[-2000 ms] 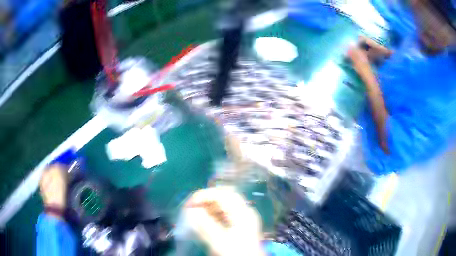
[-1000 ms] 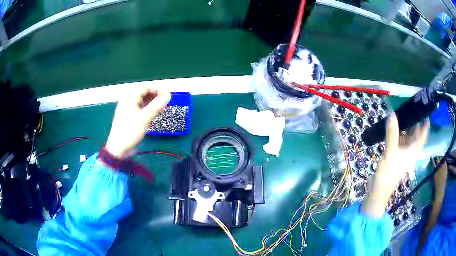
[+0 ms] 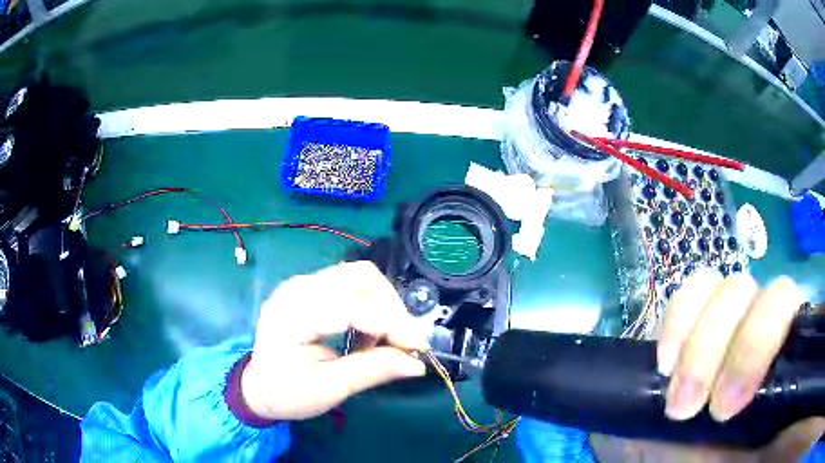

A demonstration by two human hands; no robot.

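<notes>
A black lens housing (image 3: 457,240) with a round ring opening stands in the middle of the green table. A small silver motor (image 3: 420,300) with thin coloured wires sits at its lower part, partly hidden by my left hand. My left hand (image 3: 330,339) is at the housing's lower left, thumb and fingers pinched near the bit; whether it holds a screw or the motor's edge is too small to tell. My right hand (image 3: 724,348) grips a thick black electric screwdriver (image 3: 579,380), held level, its bit pointing left across the housing's lower front to my left fingertips.
A blue screw box (image 3: 336,159) is behind the housing. A plastic-wrapped grease pot (image 3: 556,163) with red sticks and a white wipe (image 3: 534,222) are behind right. A motor tray (image 3: 674,212) is at the right. Black housings (image 3: 45,208) and plugged cables lie at the left.
My left hand has moved from the screw box to the housing's lower front. My right hand has brought the screwdriver from over the tray to the housing. The head view has shifted.
</notes>
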